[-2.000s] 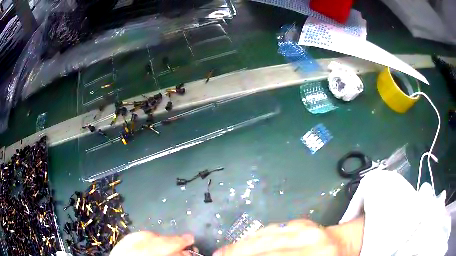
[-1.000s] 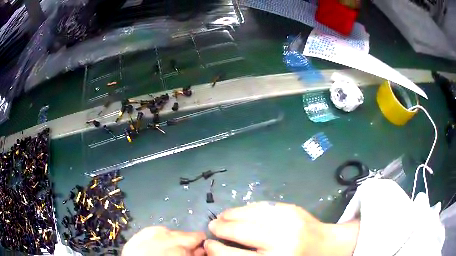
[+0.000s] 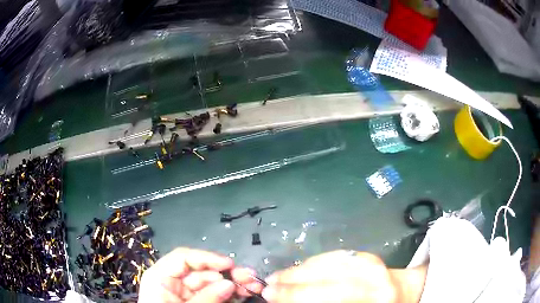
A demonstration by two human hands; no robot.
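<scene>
My left hand [image 3: 188, 277] is at the bottom centre, its fingertips closed on a small black part [image 3: 226, 274]. My right hand [image 3: 334, 278] is just right of it, shut on dark, thin tweezers [image 3: 256, 284] that point toward the left fingertips. The lower edge of the picture cuts off both hands. A few black parts [image 3: 256, 239] lie on the green mat in front of the hands, with tiny white specks [image 3: 301, 237] near them. A loose heap of black and gold parts [image 3: 121, 245] lies left of my left hand.
A larger part stock [image 3: 29, 231] fills the far left. A clear tray [image 3: 225, 180] with scattered parts [image 3: 195, 124] crosses the pale strip. Blue film pieces [image 3: 383, 181], a white wad [image 3: 419, 118], yellow tape [image 3: 473, 133], scissors [image 3: 421, 213], white cord [image 3: 520, 171] and printed paper [image 3: 438, 77] are right.
My left hand has turned and risen a little, showing its fingers and the black part. The tweezers show more clearly between the hands. The whole view has shifted slightly.
</scene>
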